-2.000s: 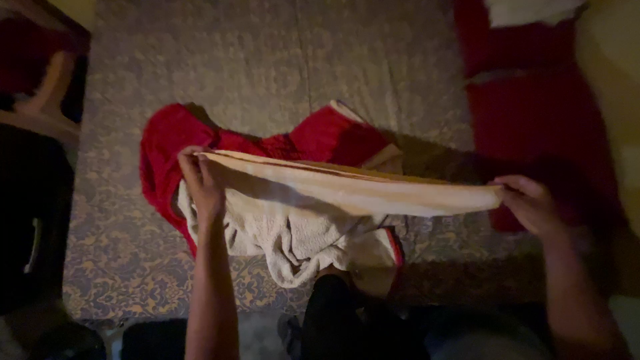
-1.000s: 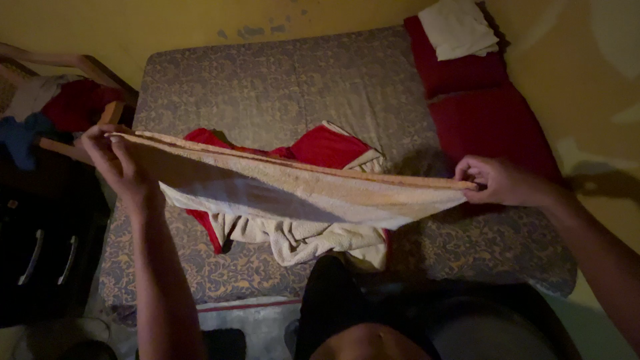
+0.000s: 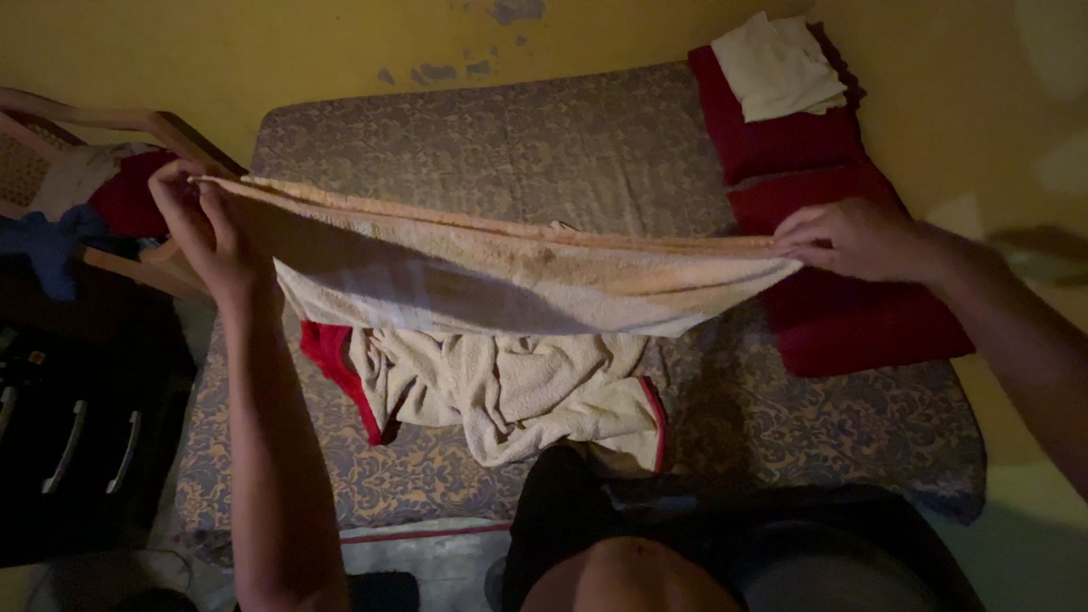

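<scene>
A folded pale peach towel (image 3: 544,272) is stretched lengthwise above the bed. My left hand (image 3: 204,221) grips its left corner between thumb and fingers, and my right hand (image 3: 837,240) pinches the right end. Behind and below the towel, a crumpled cream fleecy cloth (image 3: 544,378) with red parts and red edging lies on the patterned bed cover (image 3: 442,480). The towel hides the upper part of that cloth.
Red pillows (image 3: 850,314) line the bed's right side, a folded cream cloth (image 3: 778,68) on the far one. At left stand a wooden chair (image 3: 161,127) with clothes and a dark cabinet (image 3: 93,442) with handles. A yellow wall (image 3: 323,42) rises behind.
The towel now covers the upper red part of the crumpled cloth, which showed earlier. Both hands still hold the towel's ends. The view has shifted to show the wall and chair.
</scene>
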